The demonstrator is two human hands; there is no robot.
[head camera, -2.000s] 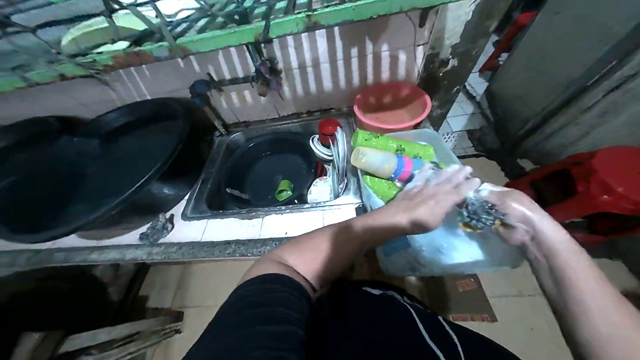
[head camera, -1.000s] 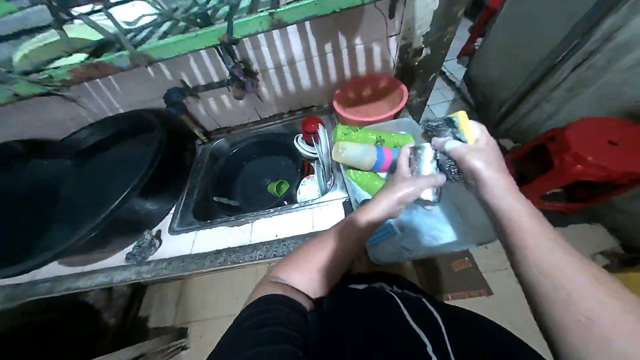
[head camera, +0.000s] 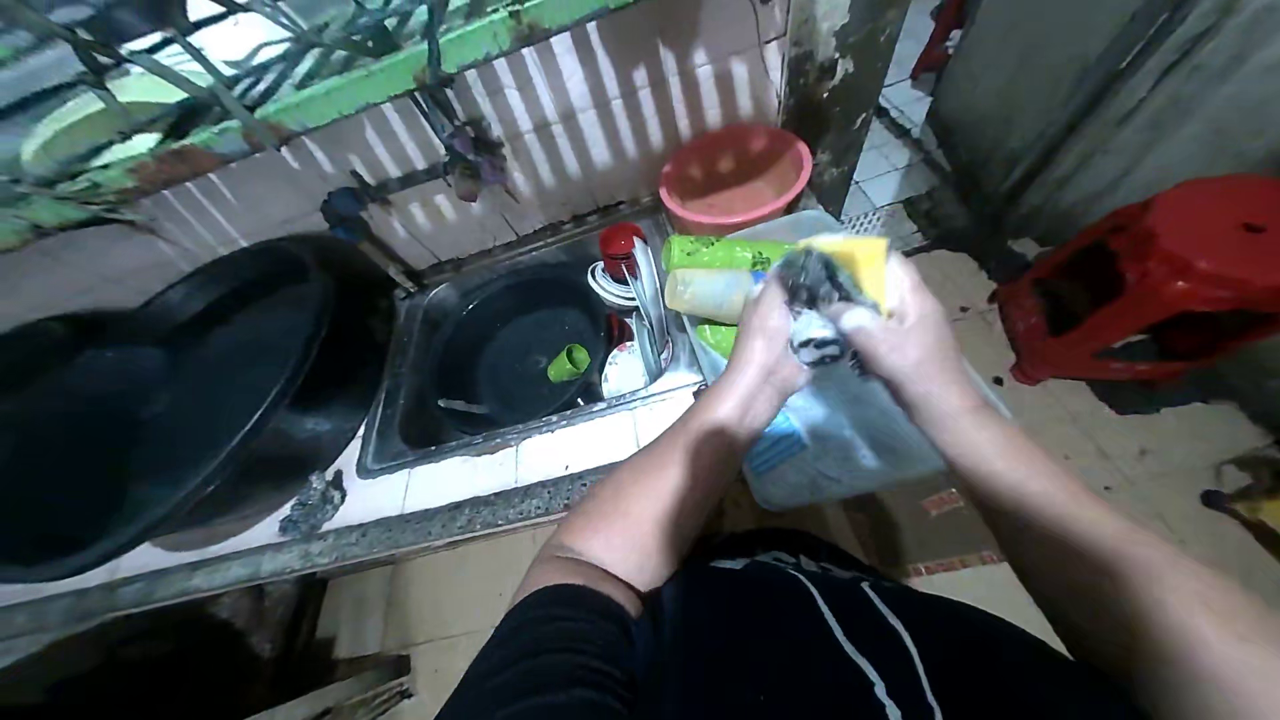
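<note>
My left hand (head camera: 768,345) grips a small soapy cylindrical item (head camera: 818,338), perhaps a cup or bottle; its exact kind is hard to tell. Against it my right hand (head camera: 905,325) holds a yellow sponge (head camera: 862,262) together with a dark scouring mesh (head camera: 808,280). Both hands are above a translucent plastic bin (head camera: 850,450). Beside my left hand, a cloudy plastic bottle (head camera: 705,293) and a bright green container (head camera: 715,252) lie across the bin's left part. A blue item (head camera: 776,445) shows low in the bin.
Left of the bin, a metal sink (head camera: 385,430) holds a dark basin of water with a green cup (head camera: 568,363), plus stacked plates and a red container (head camera: 621,245). A pink basin (head camera: 735,180) stands behind. Large black tubs (head camera: 300,330) occupy the left counter; a red stool (head camera: 1150,270) stands right.
Two seconds ago my hands were farther apart, with the scouring mesh in my right. Now they are close together around the cylindrical item, and the yellow sponge shows more fully.
</note>
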